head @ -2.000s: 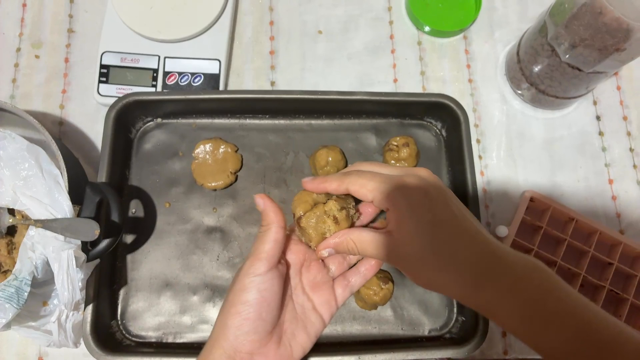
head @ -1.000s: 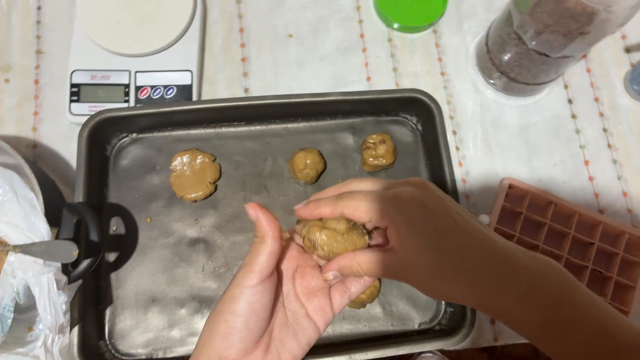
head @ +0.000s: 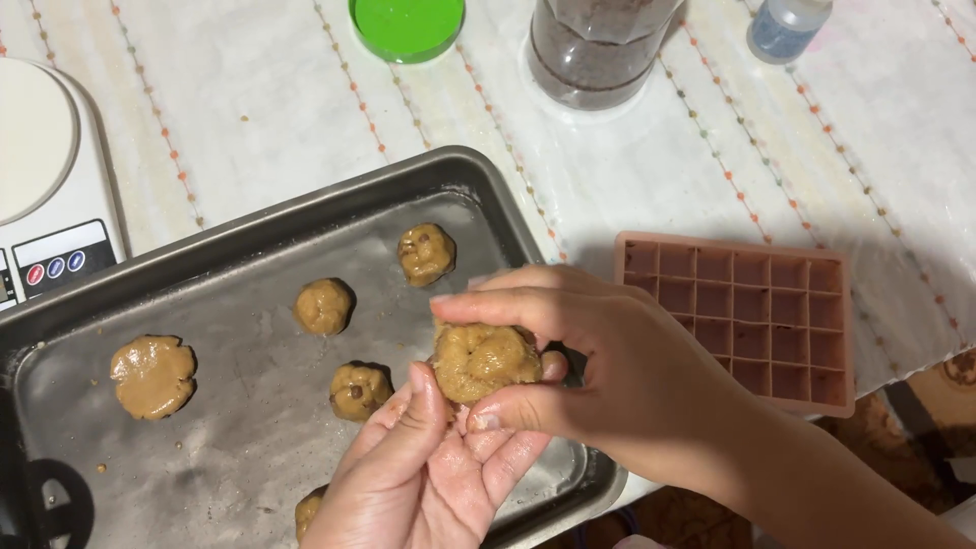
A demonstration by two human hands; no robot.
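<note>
A lump of cookie dough is held between both hands above the right part of a dark metal baking tray. My right hand grips it from the right, fingers over its far side and thumb on its near side. My left hand lies palm up beneath it, thumb against its left edge. On the tray are a flattened dough disc at the left and several dough balls, one near the middle, one near the far right corner, one beside my left hand. Another is partly hidden by that hand.
A white kitchen scale stands at the left. Beyond the tray are a green lid, a clear jar of brown contents and a small bottle. A pink silicone mold lies right of the tray, near the table edge.
The view has swung to the right. Both hands still hold the dough lump, which is turned differently between the fingers. The dough pieces on the tray remain in place.
</note>
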